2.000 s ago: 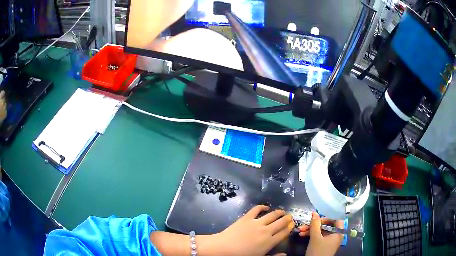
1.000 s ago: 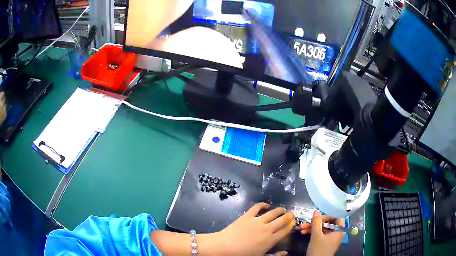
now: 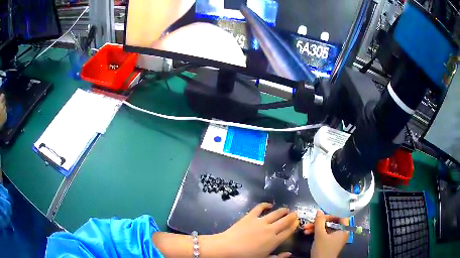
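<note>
My left hand (image 3: 260, 233) lies on the black work mat (image 3: 242, 166), its fingertips at tiny silvery parts (image 3: 304, 215) by the ring light. My right hand (image 3: 327, 241) holds a thin pale hand tool (image 3: 339, 227) between thumb and fingers, close to the left fingertips. Whether the left fingers pinch a part cannot be told. On the monitor (image 3: 282, 35) a dark pointed tool shape touches a blue-and-white area near a fingertip, beside a part marked like "5A305". The video microscope (image 3: 360, 146) with its white ring light (image 3: 323, 194) stands over the work.
A heap of small black-and-silver parts (image 3: 221, 186) and a crumpled clear film (image 3: 282, 179) lie on the mat. Behind are a white-framed blue box (image 3: 235, 143) and white cable (image 3: 176, 118). A black component tray (image 3: 407, 221), two red bins (image 3: 110, 67) and a clipboard (image 3: 75, 126) surround it.
On the monitor, the pointed tool shape and the marked part have shifted slightly. My right hand and the tool have moved very little; my left hand stays in place.
</note>
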